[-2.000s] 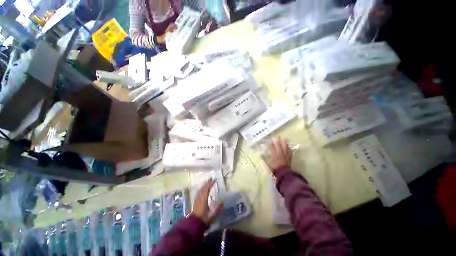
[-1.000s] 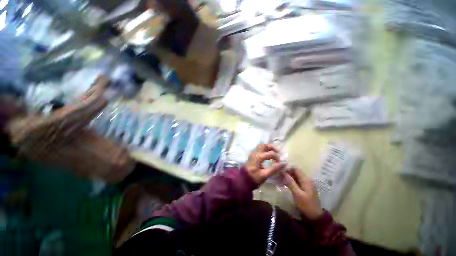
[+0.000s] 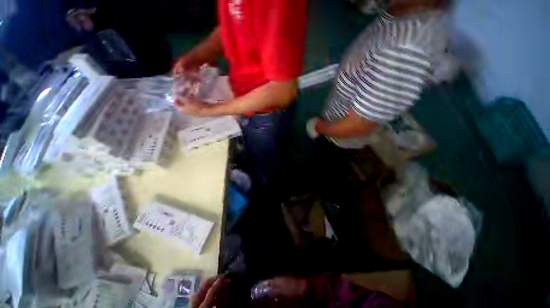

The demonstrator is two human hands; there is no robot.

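My left hand (image 3: 211,292) is at the bottom edge, cut off and blurred, beside a small grey-and-white packet (image 3: 181,285) on the table. Whether it touches or holds anything cannot be told. My right hand (image 3: 283,289) is to its right, just off the table's edge, dark and blurred, with a small shiny clear piece (image 3: 261,291) at its fingers. A white retail carton (image 3: 173,225) lies flat on the yellow table; another carton (image 3: 110,209) lies to its left.
White cartons (image 3: 66,234) heap at the lower left, with stacked cartons (image 3: 129,123) beyond. A person in red (image 3: 265,48) handles clear plastic at the table's far corner. A person in stripes (image 3: 386,72) stands behind. A full clear bag (image 3: 437,231) and green crate (image 3: 509,132) are at the right.
The view has swung right, away from the blister trays and brown box. My hands now show at the bottom edge. The right hand has moved away from the left.
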